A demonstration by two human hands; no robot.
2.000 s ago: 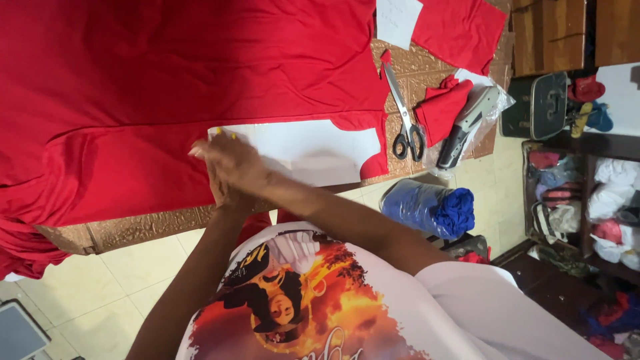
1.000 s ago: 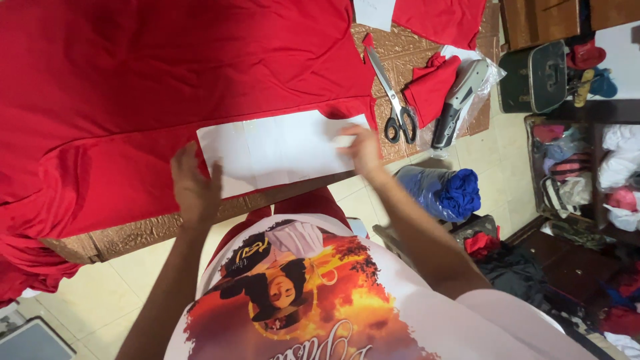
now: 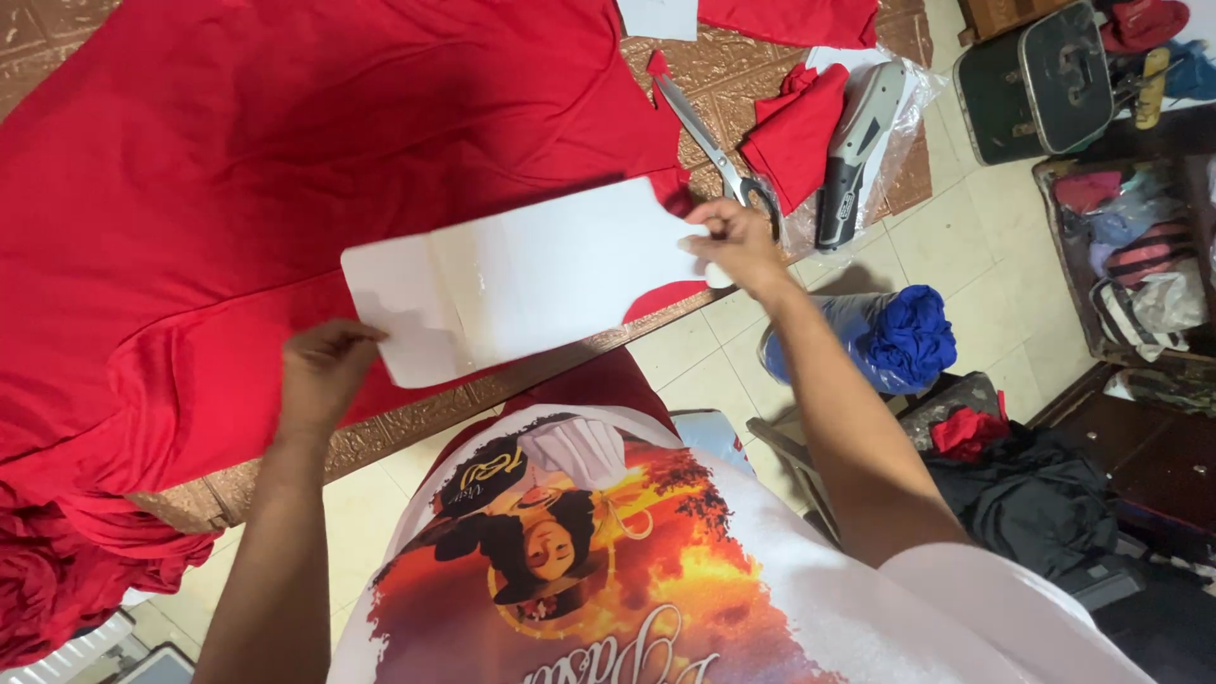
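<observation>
A white card pattern piece [image 3: 532,275] with a curved cutout at its right end and a strip of tape across it is held over red fabric [image 3: 285,161]. My left hand [image 3: 328,366] pinches its lower left edge between thumb and fingers. At the other end, my right hand [image 3: 736,245] grips the narrow tip. The piece lies tilted, its right end higher in view. Scissors with black handles [image 3: 708,133] rest on the table just beyond my right hand, which partly hides the handles. Folded red cloth [image 3: 798,133] lies beside them.
A grey and black handheld cutter [image 3: 860,157] lies on clear plastic at the right end of the brown brick-patterned table [image 3: 912,180]. Below stands a plastic-wrapped bundle with blue cloth [image 3: 907,337]. A dark case [image 3: 1035,85] and cluttered shelves are to the right.
Both hands now grip the white pattern piece by its ends; one second ago it lay along the fabric's near edge. It has been shifted and tilted. The view has moved closer to the table.
</observation>
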